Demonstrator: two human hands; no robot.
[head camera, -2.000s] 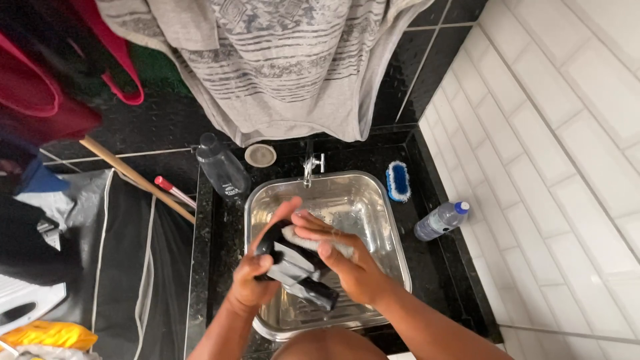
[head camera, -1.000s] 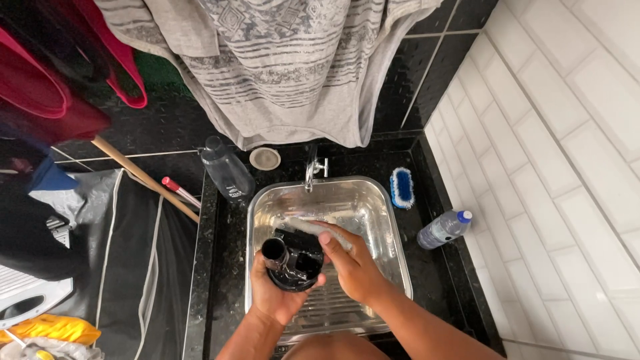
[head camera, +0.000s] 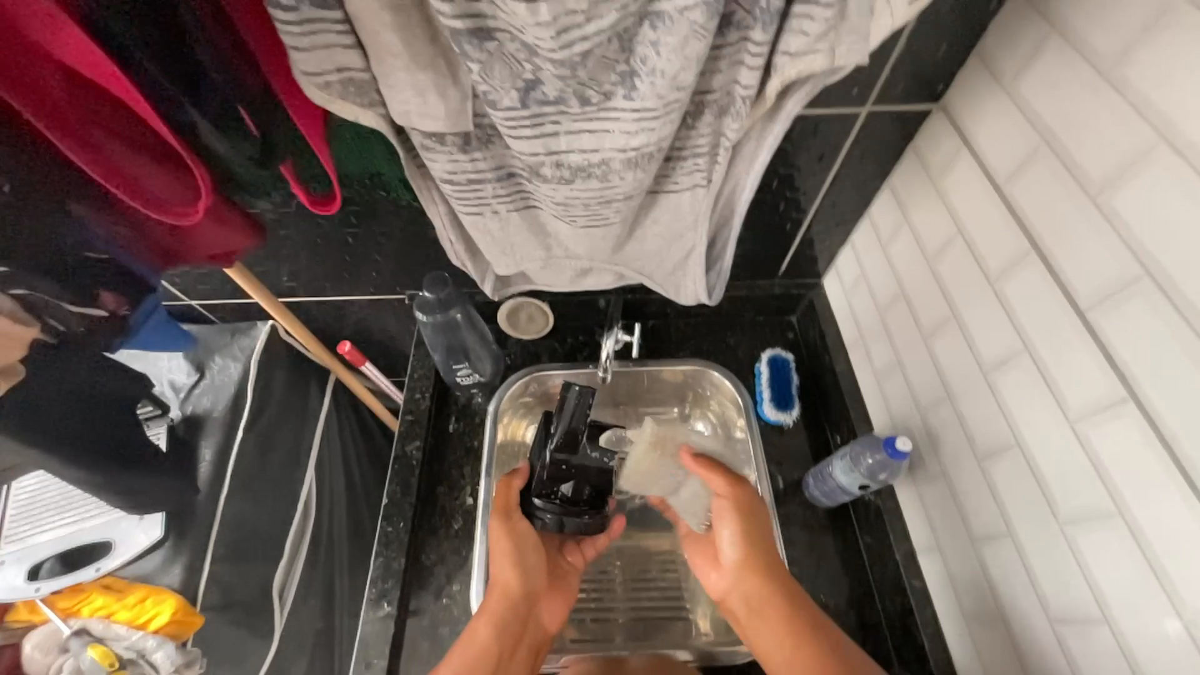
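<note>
My left hand (head camera: 539, 553) is closed around the round base of a wet black plastic part (head camera: 570, 464), which has an upright tube and an opening. To its right, my right hand (head camera: 722, 525) grips a whitish, wet scrubbing cloth or pad (head camera: 664, 469), its left end close beside the black part. Both hands are over a stainless steel sink (head camera: 689, 370) with a ribbed bottom. A chrome tap (head camera: 614, 349) stands behind the sink; whether water runs from it, I cannot tell.
A dark clear bottle (head camera: 457, 333) and a round lid (head camera: 525, 319) stand back left. On the right are a blue-and-white brush (head camera: 777, 386) and a blue-capped bottle (head camera: 855, 471). A patterned shirt (head camera: 600, 159) hangs above; a wooden pole (head camera: 309, 342) leans left.
The black part now shows its tube pointing toward the tap, where it was tilted differently before. My right hand and the whitish cloth have shifted to the right side of the part.
</note>
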